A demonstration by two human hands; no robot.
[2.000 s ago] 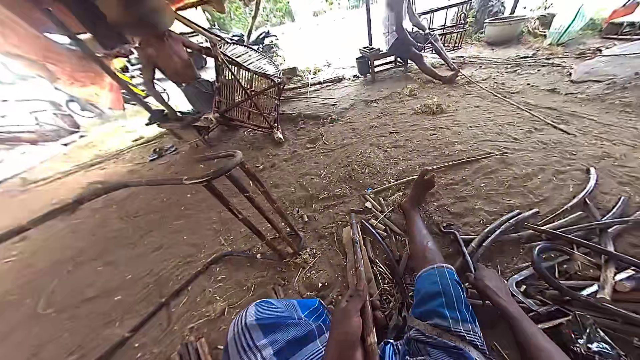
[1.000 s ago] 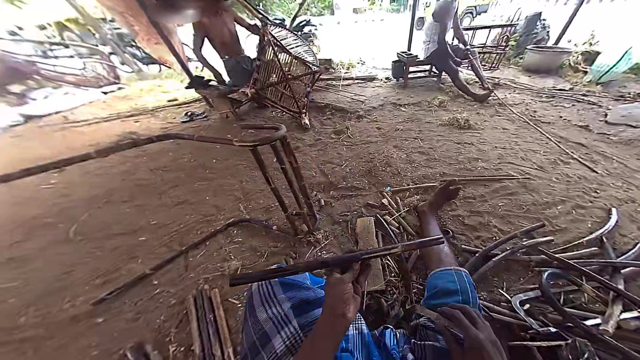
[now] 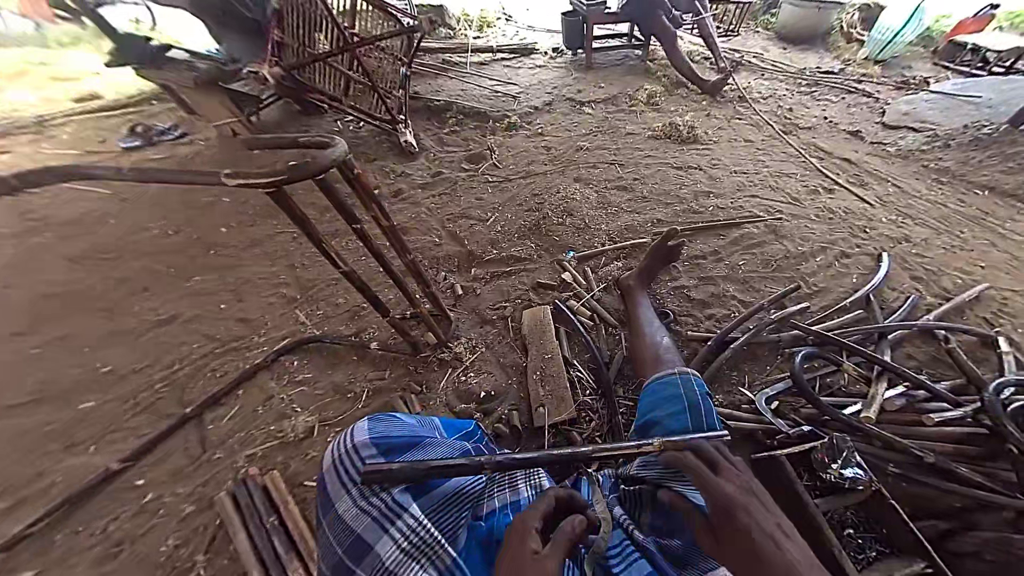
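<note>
A dark, peeled-looking cane stick (image 3: 512, 462) lies crosswise above my lap, over the blue checked cloth (image 3: 384, 496). Below its middle is my left hand (image 3: 552, 534), fingers loosely curled, off the stick, beside a pale narrow strip (image 3: 598, 520); whether it holds the strip is unclear. My right hand (image 3: 712, 496) is spread at the stick's right end, its fingertips touching or very near it. Between my legs a flat wooden board (image 3: 547, 364) lies on the ground among short cane offcuts (image 3: 588, 296) and a dark curved piece (image 3: 592, 352).
A bent cane frame (image 3: 384, 240) stands at left, with cut sticks (image 3: 268, 520) below. Bent canes (image 3: 888, 384) and a hacksaw-like metal frame (image 3: 772, 404) are heaped right, near a box of small metal pieces (image 3: 856, 536). Behind are a woven cane piece (image 3: 344, 56) and a seated person's legs (image 3: 680, 48).
My left hand has let go of the stick, which it held up a second ago, and is now below it. My right hand has come from the heap at right to the stick's right end.
</note>
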